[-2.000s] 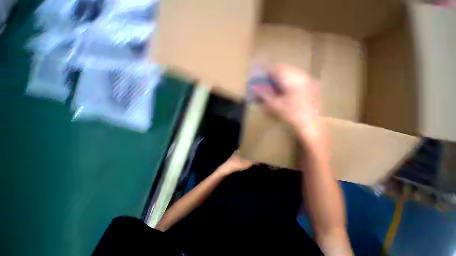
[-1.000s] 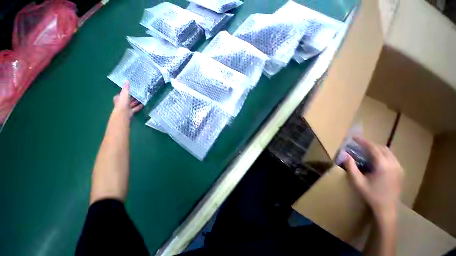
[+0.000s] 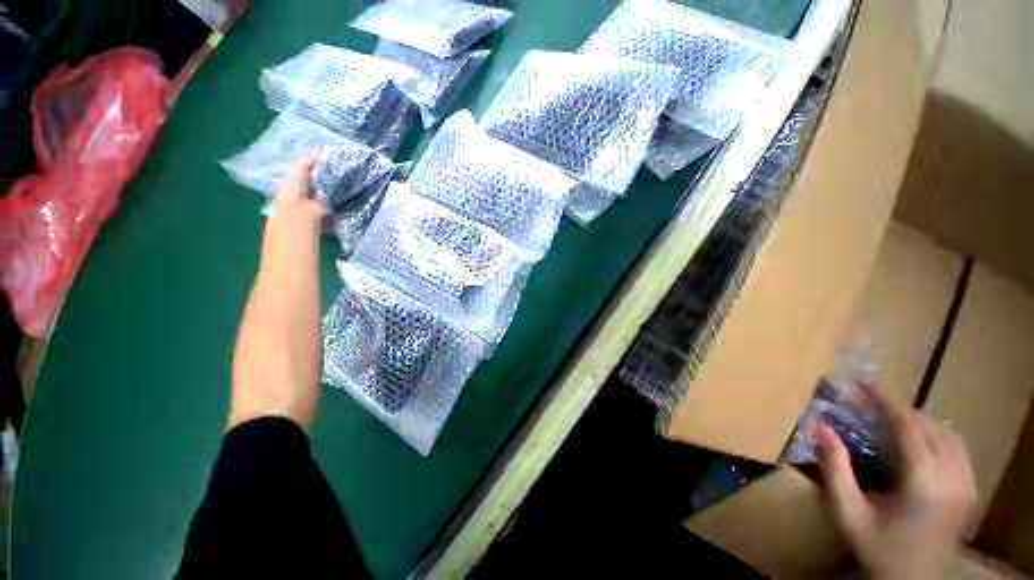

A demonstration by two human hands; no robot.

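Note:
Several clear-silvery bubble bags (image 3: 408,351) lie overlapping on the green surface (image 3: 147,374), with dark items showing through some. My left hand (image 3: 306,195) is at the bags on the left, its fingers on a bubble bag (image 3: 352,176) that looks bent up. My right hand (image 3: 907,487) is inside the open carton (image 3: 782,283) and grips a bubble bag (image 3: 845,425) with a dark item in it, near the carton's near-left corner. The hand is a little blurred. A dark gap runs along the carton's base.
A red-pink plastic bag (image 3: 91,170) lies at the far left edge of the green surface. A pale metal edge (image 3: 635,306) runs between that surface and the carton. A black-wrapped stack (image 3: 692,306) shows in the gap beside the carton.
My left hand has closed on a bag at the left of the group, and that bag has bent. My right hand and its bag show lower in the view, still in the carton.

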